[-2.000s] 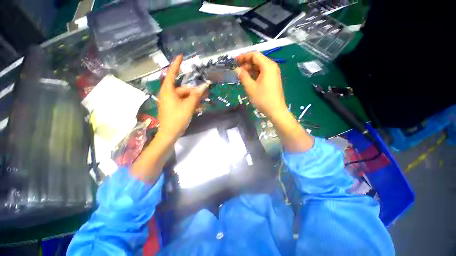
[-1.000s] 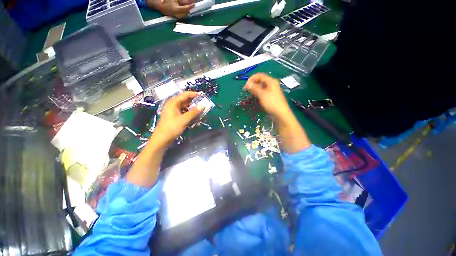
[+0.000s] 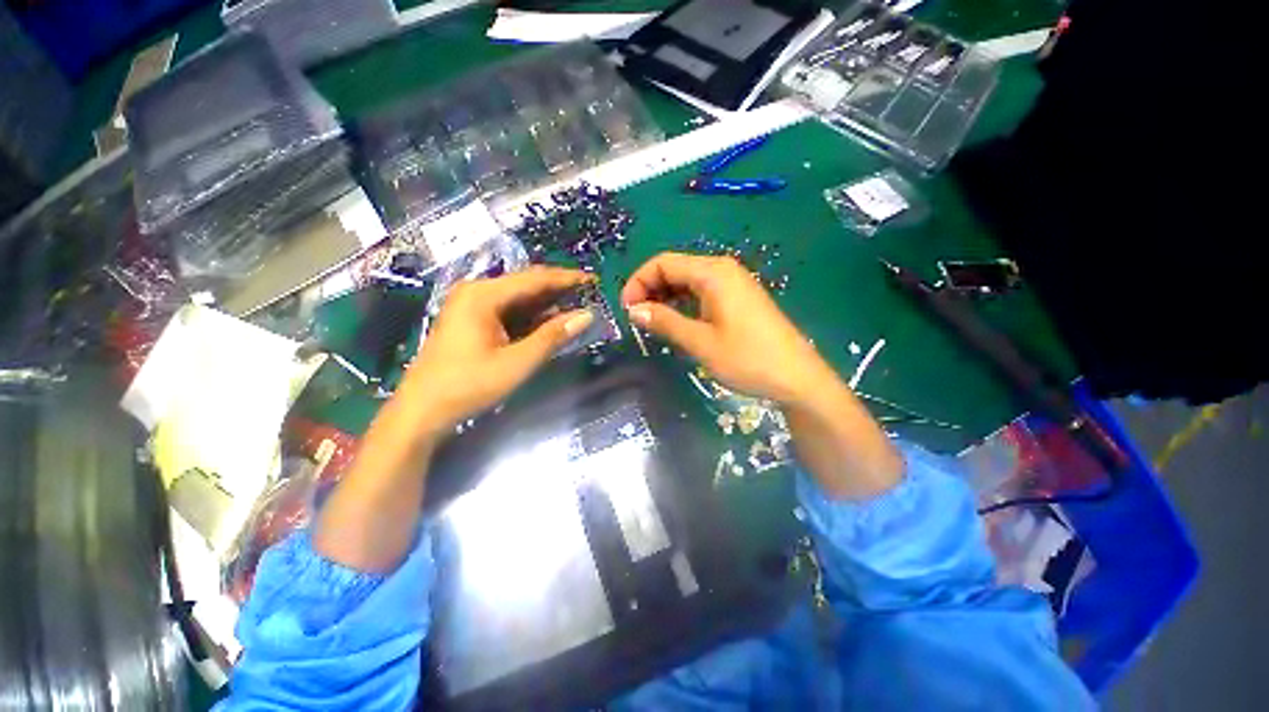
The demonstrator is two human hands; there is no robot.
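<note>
My left hand (image 3: 494, 341) holds a small dark and silvery piece (image 3: 592, 320) between thumb and fingertips, above the far edge of the black work tray (image 3: 710, 570). My right hand (image 3: 717, 320) is just right of the piece, thumb and index finger pinched together at its right edge. A tiny pale sliver shows below the right fingertips; whether they grip it I cannot tell. A heap of tiny black parts (image 3: 578, 220) lies beyond the hands. White and cream scraps (image 3: 752, 429) lie by my right wrist.
Blue-handled cutters (image 3: 738, 182) and a small clear bag (image 3: 877, 199) lie beyond my right hand. Clear blister trays (image 3: 501, 132) stand at the back. Crumpled paper (image 3: 216, 417) is at left. A black corded tool (image 3: 988, 341) and blue bin (image 3: 1148, 556) are at right.
My right hand has moved from the reddish tiny parts back to beside the piece in my left hand. My left hand still holds the piece. The view has shifted slightly.
</note>
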